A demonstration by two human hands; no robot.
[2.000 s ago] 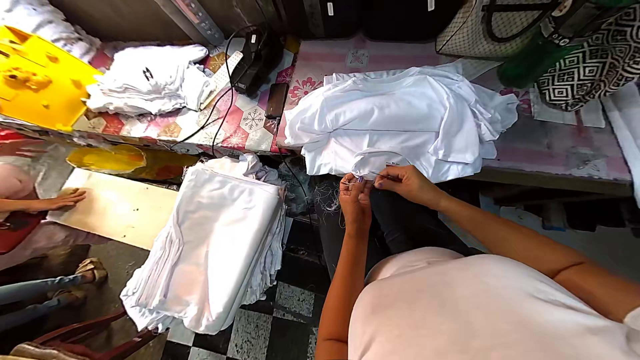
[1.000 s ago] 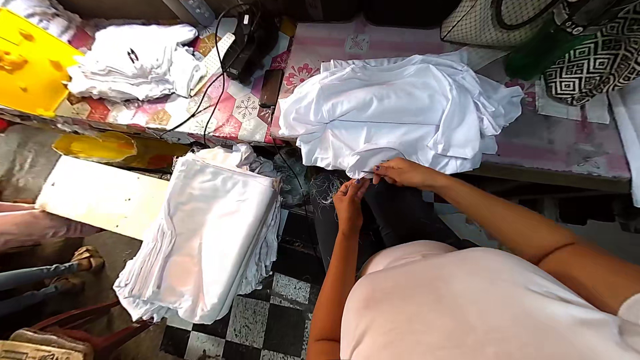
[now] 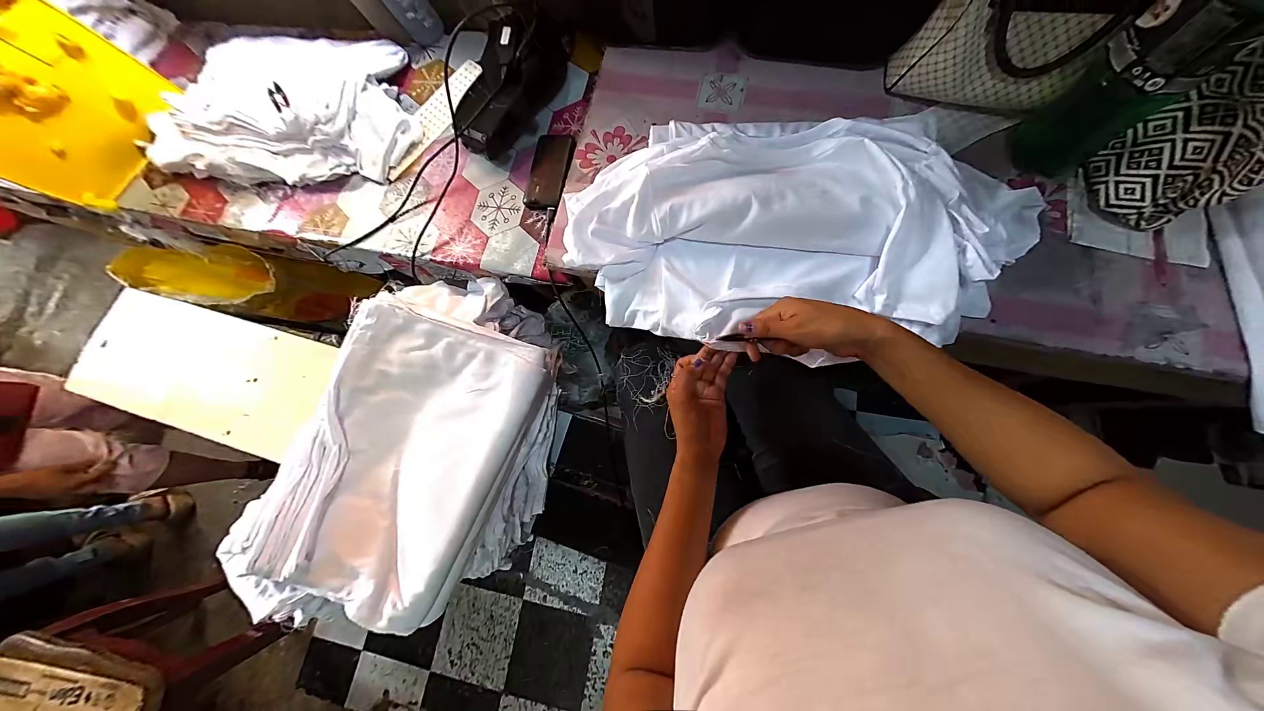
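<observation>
White cloth garments (image 3: 780,217) lie piled on the table, their near edge hanging over its front. My right hand (image 3: 805,328) is closed around a small dark metal tool (image 3: 736,339), perhaps thread snips, at that near edge. Just left of it and lower, my left hand (image 3: 703,380) has its palm turned up and its fingertips at the hem; whether they pinch cloth or thread is too small to tell. Loose thread ends (image 3: 647,375) lie in a tangle on my dark-trousered lap, beside the left hand.
A tall stack of folded white cloth (image 3: 425,425) stands to my left. Behind it are a pale board (image 3: 212,370), another white pile (image 3: 286,109), a phone (image 3: 550,171) and black cables. A patterned bag (image 3: 1175,148) sits at the table's right. Another person's legs (image 3: 89,523) show far left.
The dark tool in my right hand now shows clearly at the cloth edge. My left hand's fingers have opened somewhat. At far left, the other person's hand has left the board.
</observation>
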